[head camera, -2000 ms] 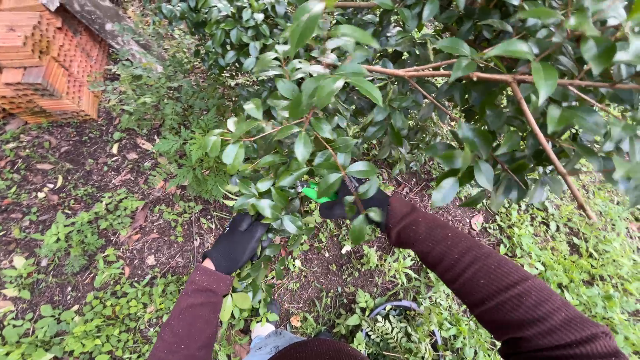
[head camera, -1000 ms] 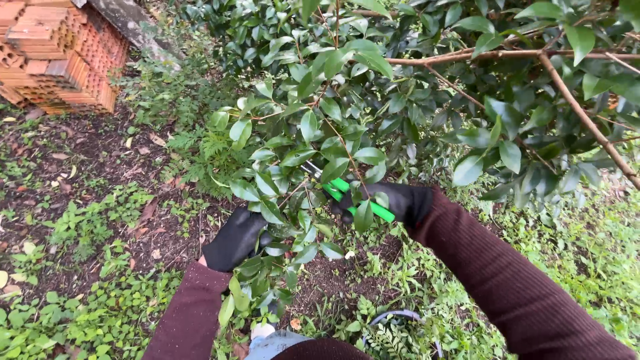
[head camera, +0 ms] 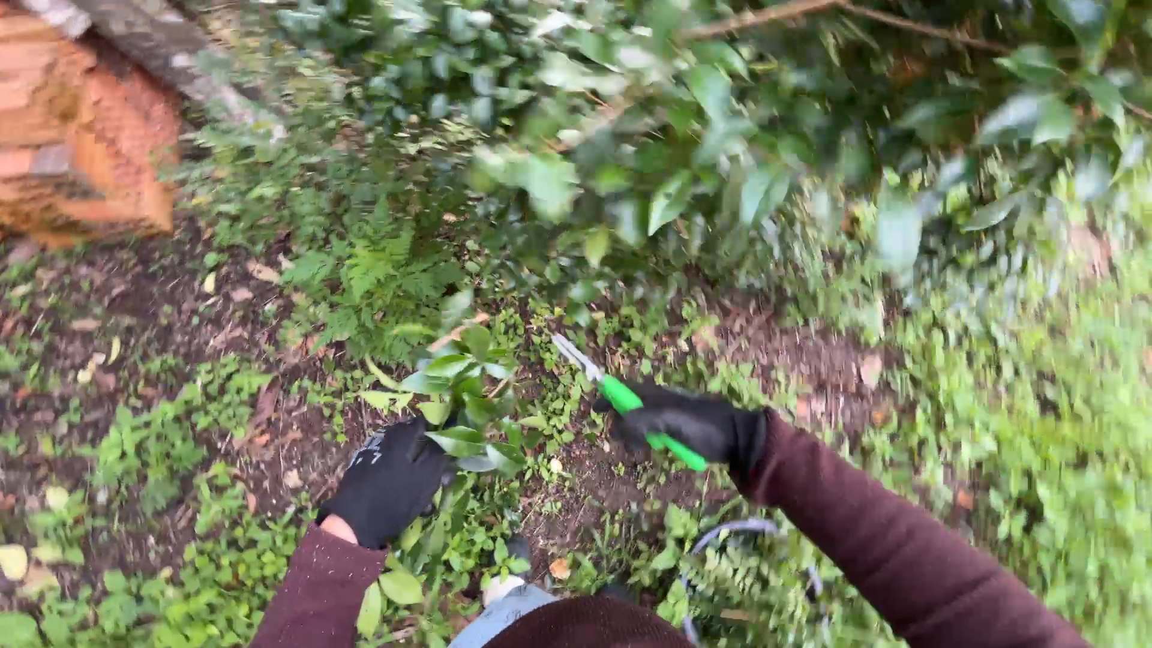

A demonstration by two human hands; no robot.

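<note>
My left hand (head camera: 389, 481), in a black glove, is closed around a leafy cutting (head camera: 463, 396) at the lower middle; leaves stick out above and below the fist. My right hand (head camera: 679, 421), also black-gloved, grips green-handled pruning shears (head camera: 621, 393) to the right of the cutting. Their metal blades point up and left, close together, with a gap between them and the cutting. Above both hands hangs the shrub's foliage (head camera: 720, 162), blurred, with a brown branch (head camera: 765, 18) at the top.
Stacked orange hollow bricks (head camera: 90, 135) stand at the upper left, beside a grey trunk or log (head camera: 166, 54). Weeds and leaf litter cover the soil around my feet. A pale curved rim (head camera: 729, 531), perhaps of a container, lies at the lower middle among leaves.
The leafy sprig in my left hand has come away from the shrub. My right hand with the shears has drawn back from the leaves. The view has shifted and blurred.
</note>
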